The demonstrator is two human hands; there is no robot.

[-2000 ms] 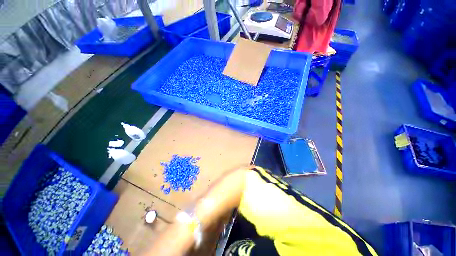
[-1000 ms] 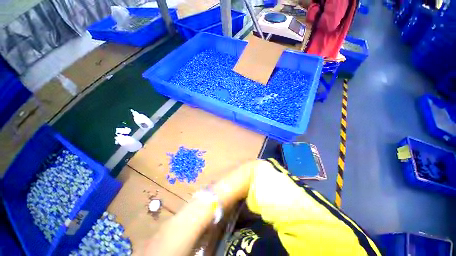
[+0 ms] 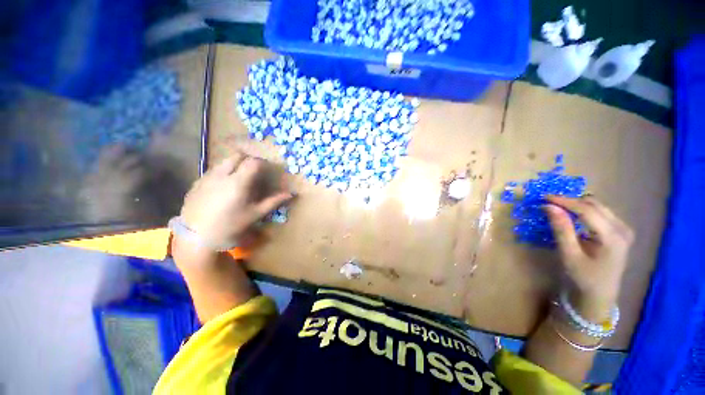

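A large pile of pale-faced blue parts (image 3: 340,127) lies on the cardboard in front of me. My left hand (image 3: 232,197) is at its near left side, fingers bent, over a few pale-faced parts (image 3: 277,215). My right hand (image 3: 591,239) reaches into a small pile of bright blue parts (image 3: 541,200) at the right, thumb and forefinger close together. Anything between the fingertips of either hand is too small to make out. A round white glue dish (image 3: 458,188) sits on a dark spotted stain between the piles.
A blue bin (image 3: 495,46) of pale-faced parts stands beyond the pile. White squeeze bottles (image 3: 568,62) lie at the far right. A blue tray wall (image 3: 680,231) borders the right side. A whitish scrap (image 3: 351,269) lies near the front edge. A shiny panel at left shows a blurred hand and parts.
The view has turned left and down onto the work area. Both hands now show; my right hand is at the blue pile. Earlier, only one outstretched arm showed clearly.
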